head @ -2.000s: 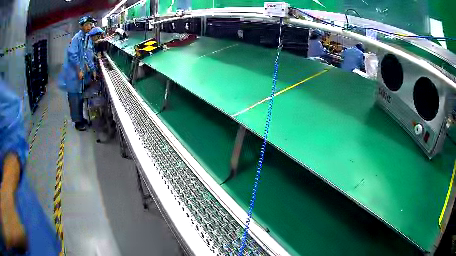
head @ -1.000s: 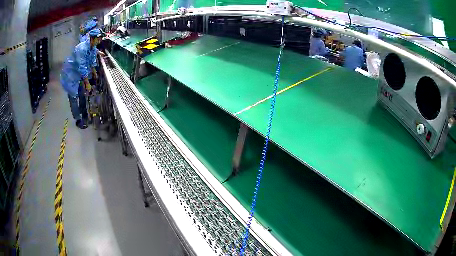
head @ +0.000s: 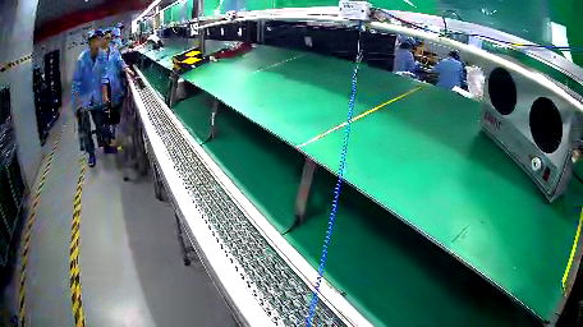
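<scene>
Neither of my hands is in the picture. A long conveyor (head: 211,233) with white rails and a patterned grey-green bed runs from the bottom edge away to the upper left. Whether its bed carries boards is too blurred to tell for certain. Beside it stands a green two-level bench (head: 383,150) with a yellow line across its top. A bright blue coiled cord (head: 339,172) hangs in front of the bench and reaches down over the conveyor at the bottom edge.
A grey ionizing air blower (head: 530,131) with two round black fans stands at the right. Two people in blue smocks (head: 89,86) stand in the aisle by the conveyor's far end. Black racks (head: 46,96) line the left wall. Yellow-black tape (head: 77,243) marks the floor. More workers (head: 450,70) sit behind the bench.
The blue-sleeved person at the left edge has left the picture. The people at the conveyor's far end have changed position, and one now stands upright farther left. The bench and blower look unchanged.
</scene>
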